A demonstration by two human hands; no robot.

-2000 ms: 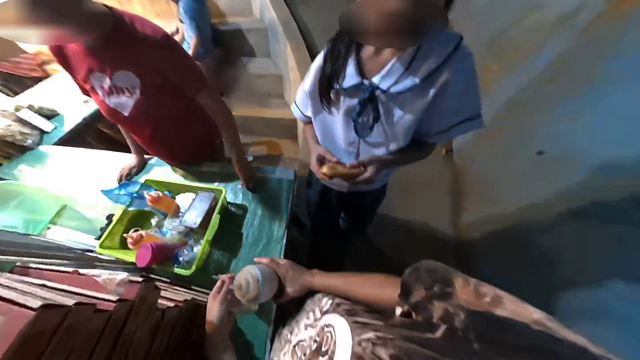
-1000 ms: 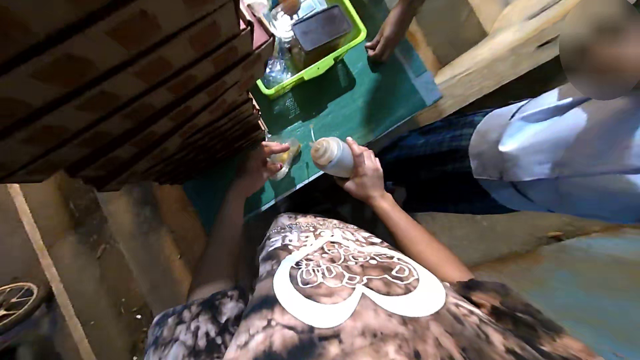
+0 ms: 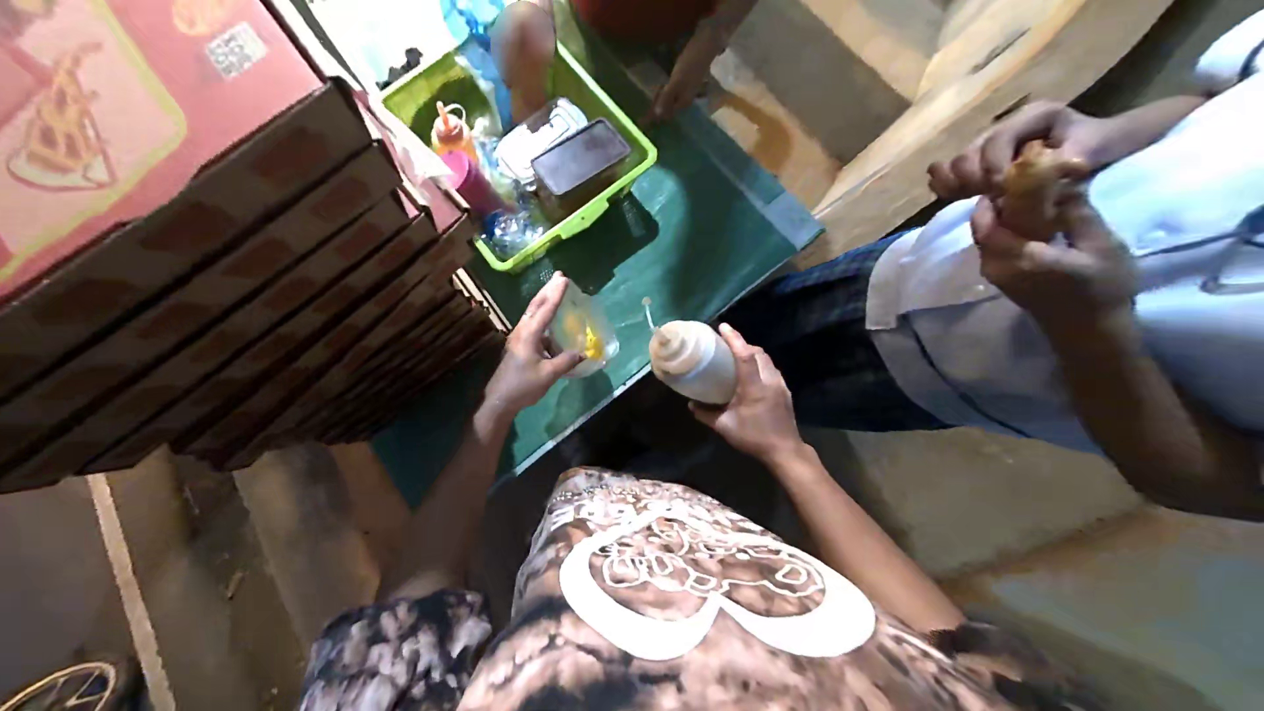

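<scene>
My left hand [image 3: 533, 360] holds a clear plastic cup [image 3: 585, 336] with something yellow inside, over the green table [image 3: 691, 237]. To its right, my right hand [image 3: 755, 395] grips a white squeeze bottle [image 3: 694, 362] around its body, the nozzle tilted toward the cup but apart from it. A thin whitish strand or tip shows by the nozzle; I cannot tell which. Beyond both hands stands a green plastic basket [image 3: 647, 153] that holds a dark-lidded container [image 3: 581, 158], an orange-tipped squeeze bottle [image 3: 451, 133], a pink cup [image 3: 469, 181] and clear plastic items.
A tall stack of pizza boxes [image 3: 247, 257] rises close on the left. One person's hands [image 3: 1047, 207] hold a piece of food at the right, near the table edge. Another person's hand [image 3: 676, 94] rests by the basket's far side. Concrete steps [image 3: 829, 79] lie beyond.
The view has turned and shifted strongly. Both hands still hold the cup and the bottle. A blurred hand or arm now reaches into the basket, which is not seen there one second ago.
</scene>
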